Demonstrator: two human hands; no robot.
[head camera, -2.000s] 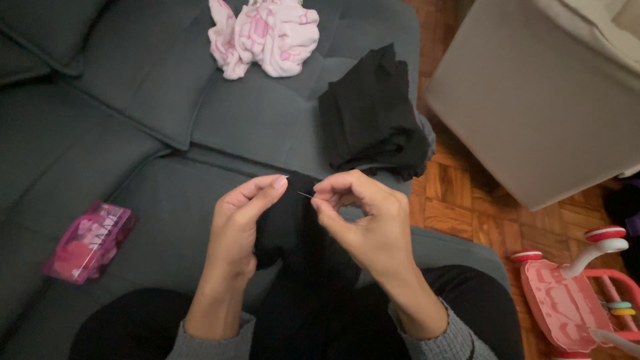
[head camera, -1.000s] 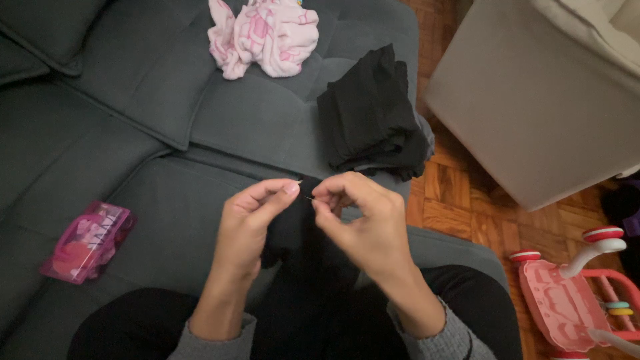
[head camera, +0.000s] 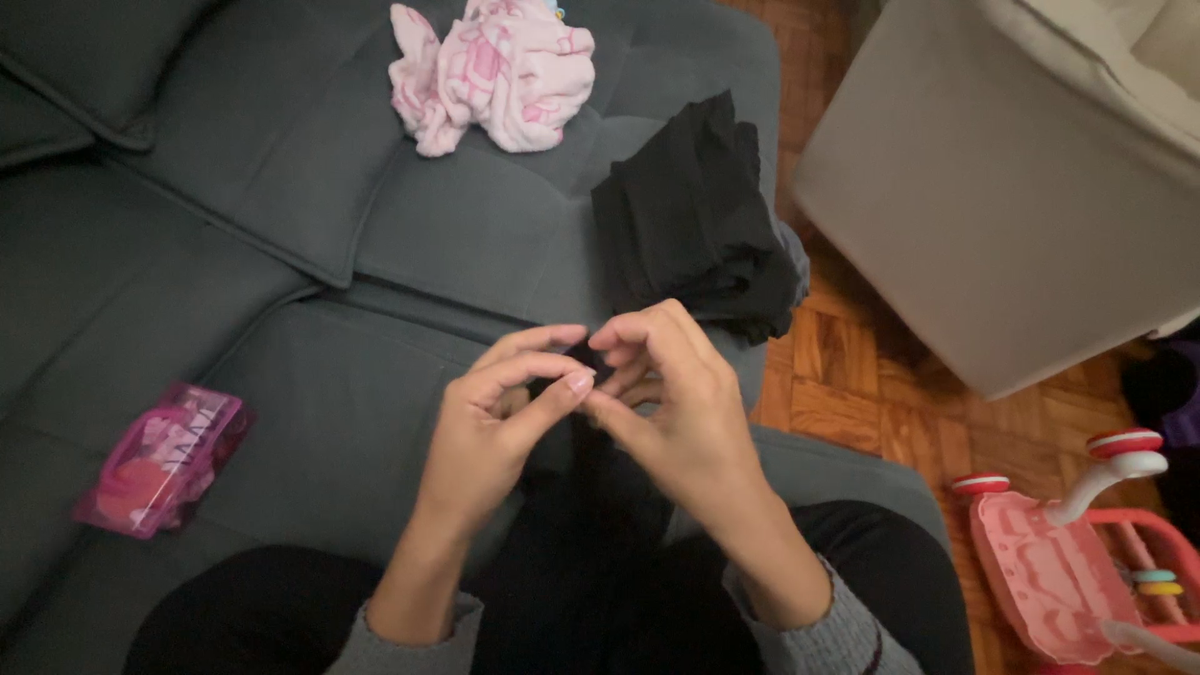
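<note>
My left hand (head camera: 502, 412) and my right hand (head camera: 670, 403) meet above my lap, their fingertips touching or nearly so. The left thumb and index finger are pinched together; whatever they may hold is too small to make out. The right thumb tip lies against the left fingertips, with its other fingers curled. Dark fabric shows behind and below the fingers. A stack of folded black cloth (head camera: 689, 225) lies on the sofa just beyond the right hand. No needle or thread can be made out between the fingers.
The dark grey sofa (head camera: 469, 234) bears a crumpled pink-and-white fleece cloth (head camera: 506, 75) and a pink transparent plastic case (head camera: 169, 459) with writing. On the parquet floor (head camera: 844, 347) stand a large beige fabric bin (head camera: 994, 187) and a pink plastic toy with wheels (head camera: 1050, 562).
My hands have come together, from slightly apart to fingertips meeting. A thin, needle-like object showed at the right fingertips earlier and is not visible now.
</note>
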